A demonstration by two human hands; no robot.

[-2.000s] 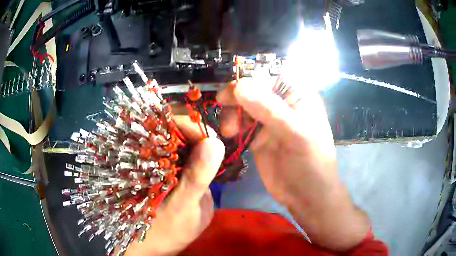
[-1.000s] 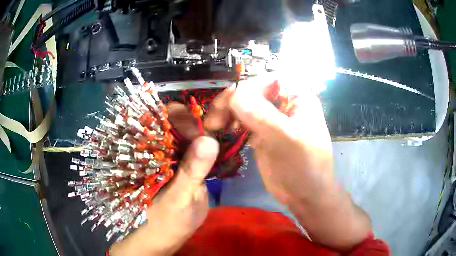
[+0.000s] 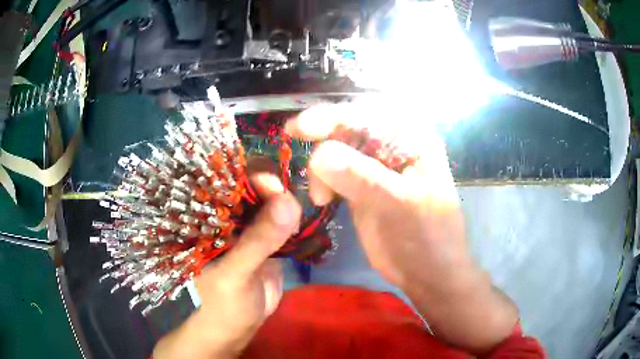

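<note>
My left hand (image 3: pixel 256 231) is closed around a thick bundle of wire leads (image 3: pixel 175 210). Its spiky head of silver crimp terminals with orange-red wire seals fans out to the left. An orange-red seal on a lead (image 3: pixel 285 156) stands up between my two hands, above my left thumb. My right hand (image 3: pixel 372 175) holds a second, smaller bunch of red leads (image 3: pixel 372 146), partly washed out by glare. Its raised forefinger is near the single lead; whether it touches it is unclear. The crimp dies (image 3: pixel 344 56) of the machine are behind my hands.
The machine's pale front edge (image 3: pixel 274 104) runs behind my hands. A silver lamp cone (image 3: pixel 530 43) is at the upper right beside strong white glare. A bright thin strip (image 3: pixel 554 106) runs right. At left are a terminal carrier strip (image 3: pixel 42 98) and cream paper tape (image 3: pixel 42 172).
My right hand has moved back from the crimp dies towards me, and its forefinger is now raised. The left bundle has shifted slightly. The glare has spread, and the machine sits higher in view.
</note>
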